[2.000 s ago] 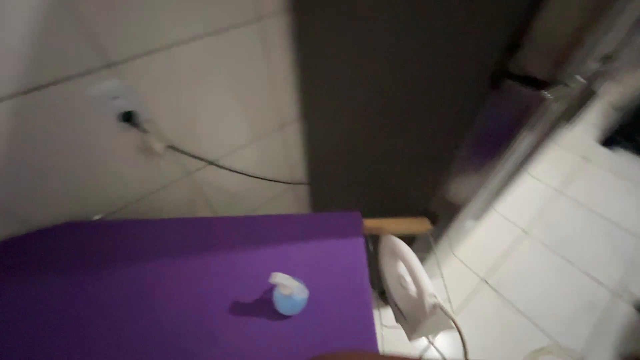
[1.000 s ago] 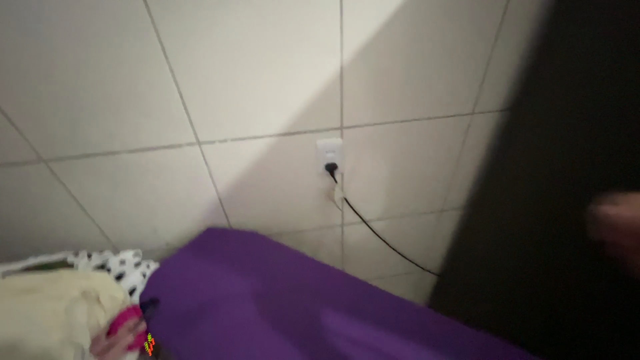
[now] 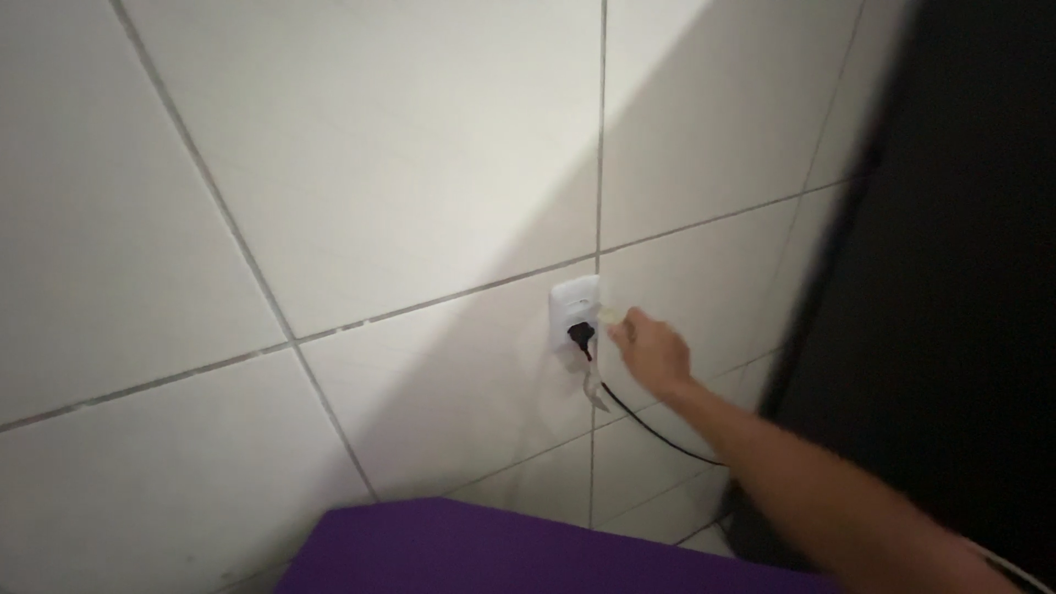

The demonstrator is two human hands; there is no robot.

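My right hand (image 3: 653, 346) reaches in from the lower right and grips a pale electrical plug (image 3: 610, 316) between thumb and fingers, just right of a white wall socket (image 3: 571, 299). A black plug (image 3: 581, 334) sits in the lower part of that socket, and a black cable (image 3: 660, 436) runs from there down to the right, passing behind my forearm. A short whitish strip (image 3: 594, 392) hangs below the black plug. My left hand is out of view.
White wall tiles (image 3: 429, 165) with grey joints fill most of the view. A purple-covered surface (image 3: 495, 549) lies along the bottom, below the socket. A tall dark panel (image 3: 949, 272) stands at the right. Part of a pale cord (image 3: 1002, 563) shows at the lower right.
My right hand has moved from the right edge to beside the socket, with the pale plug now visible in it. The view has turned from the purple surface and iron towards the wall.
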